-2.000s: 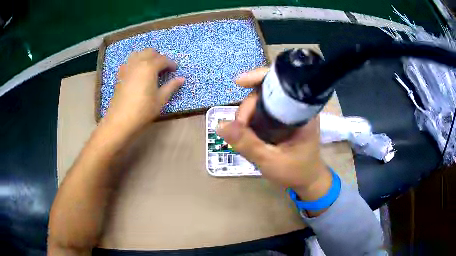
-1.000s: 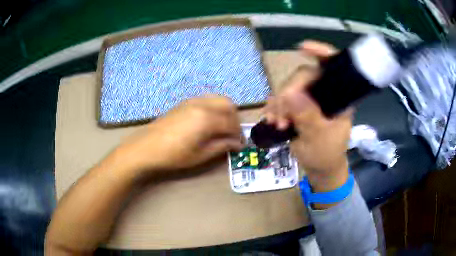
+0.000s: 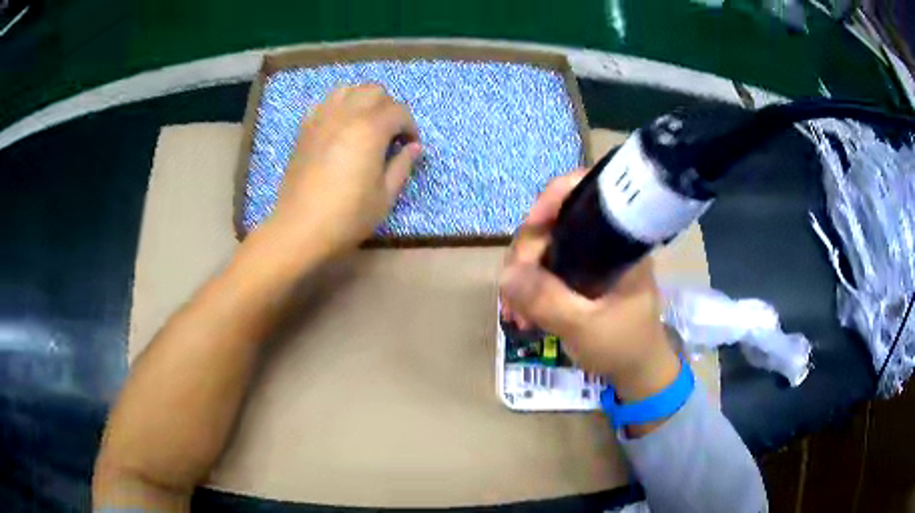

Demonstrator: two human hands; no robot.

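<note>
My left hand [image 3: 346,165] is in the screw tray [image 3: 411,240], its fingertips curled at the screws; whether it pinches any cannot be told. My right hand [image 3: 587,311] is closed around the black electric screwdriver [image 3: 592,240], which leans to the upper right over the housing. The white plastic housing [image 3: 552,403] lies under my right hand, partly hidden by it. Part of the green circuit board [image 3: 522,347] and a yellow transformer [image 3: 550,351] show inside. The screwdriver's bit is hidden behind my hand.
A tan cardboard sheet [image 3: 401,401] lies under the tray and housing. A bagged cable [image 3: 742,326] trails right of the housing. A shaggy white pile [image 3: 873,240] lies at the far right. The black cord runs to the upper right. A green conveyor [image 3: 401,20] with a pale rail is behind.
My left hand has moved from beside the housing back up into the screw tray. My right hand still holds the screwdriver, now tilted less and further left. More of the housing is covered.
</note>
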